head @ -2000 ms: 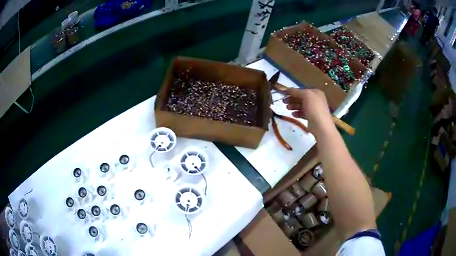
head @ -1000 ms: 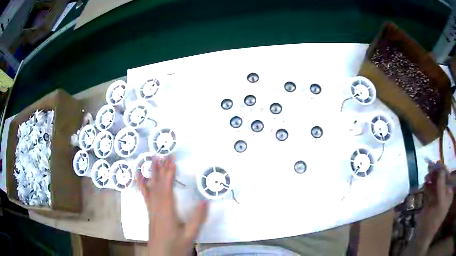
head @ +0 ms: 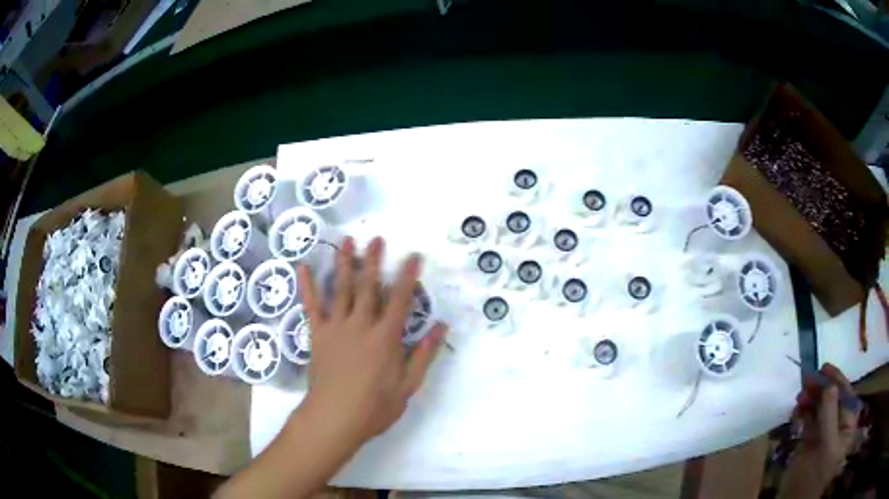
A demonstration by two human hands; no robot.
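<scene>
White motor housings (head: 271, 287) with spoked ends stand in a group on the left of the white sheet (head: 429, 439). My left hand (head: 361, 326) is spread palm down over the group's right side, hiding part of it. One housing (head: 417, 314) shows partly beside its index finger and thumb; whether they touch cannot be told. My right hand (head: 824, 424), at the lower right, is closed on thin grey tweezers (head: 846, 395), tip pointing up-left. Small white parts with dark centres (head: 529, 272) stand in loose rows mid-sheet. Three more housings (head: 719, 346) with wires stand at the right.
A cardboard box (head: 146, 302) of white plastic parts stands at the far left. A brown box (head: 746, 195) of tiny dark bits is at the upper right, with orange pliers handles (head: 864, 317) below it. A green belt (head: 439, 88) runs behind the bench.
The view has swung left from the right-hand boxes. Over the last second, my left hand has moved right and up over the housings. The tweezers in my right hand show more clearly.
</scene>
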